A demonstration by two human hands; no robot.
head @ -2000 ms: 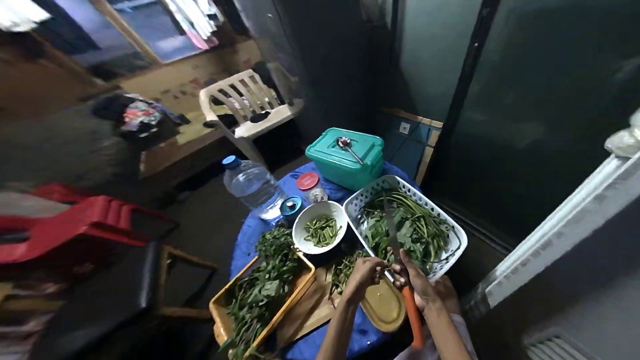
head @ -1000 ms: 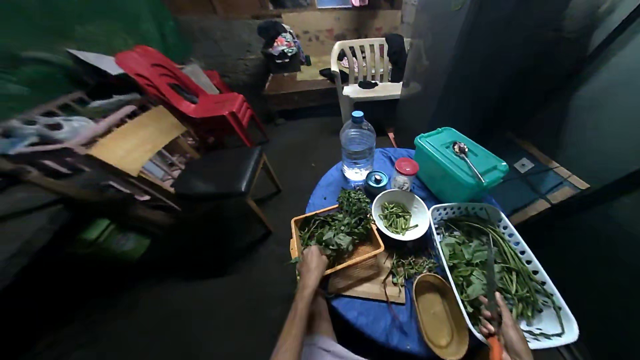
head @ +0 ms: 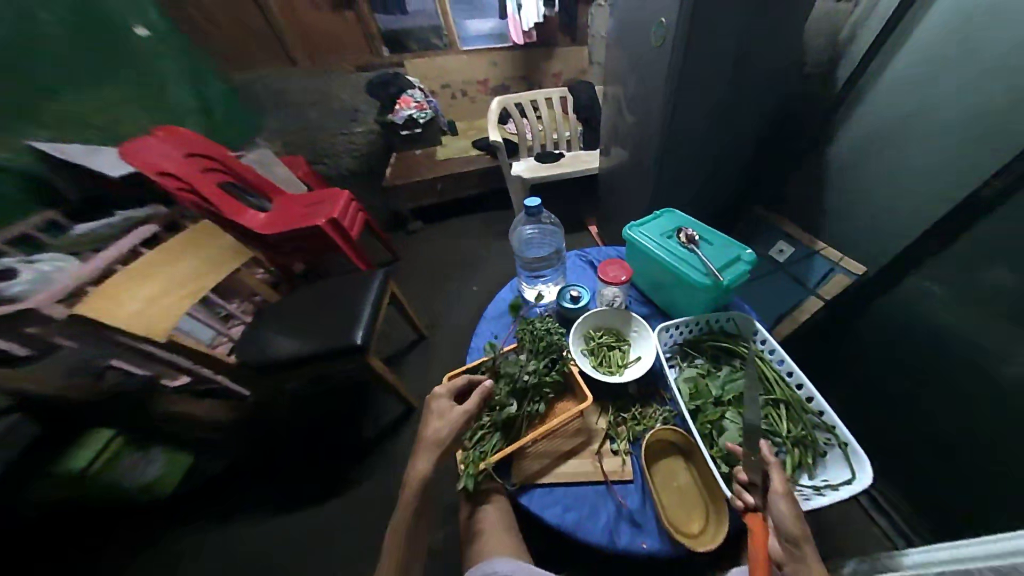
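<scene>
My left hand (head: 454, 412) is at the left edge of an orange plastic basket (head: 578, 405), its fingers at the leafy green stems (head: 532, 368) heaped there; whether they grip a stem I cannot tell. My right hand (head: 770, 500) holds a knife (head: 752, 424) with an orange handle, blade pointing up, over the near part of a white perforated basket (head: 832, 424) of leaves and long stems (head: 712, 400). Between the baskets, a white bowl (head: 578, 336) holds cut green pieces (head: 610, 352). Below it, small trimmings (head: 640, 420) lie by a wooden board (head: 560, 468).
An oval tan dish (head: 684, 488) sits at the near edge of the blue-covered round table (head: 572, 520). Behind the bowl stand a water bottle (head: 538, 252), a red-lidded jar (head: 614, 284) and a teal box (head: 680, 260) with a spoon on its lid. Red chairs (head: 264, 200) are at left.
Two seconds ago both hands were together by the white basket. The left hand has since moved left to the orange basket; the right still has the knife. The view has swung left.
</scene>
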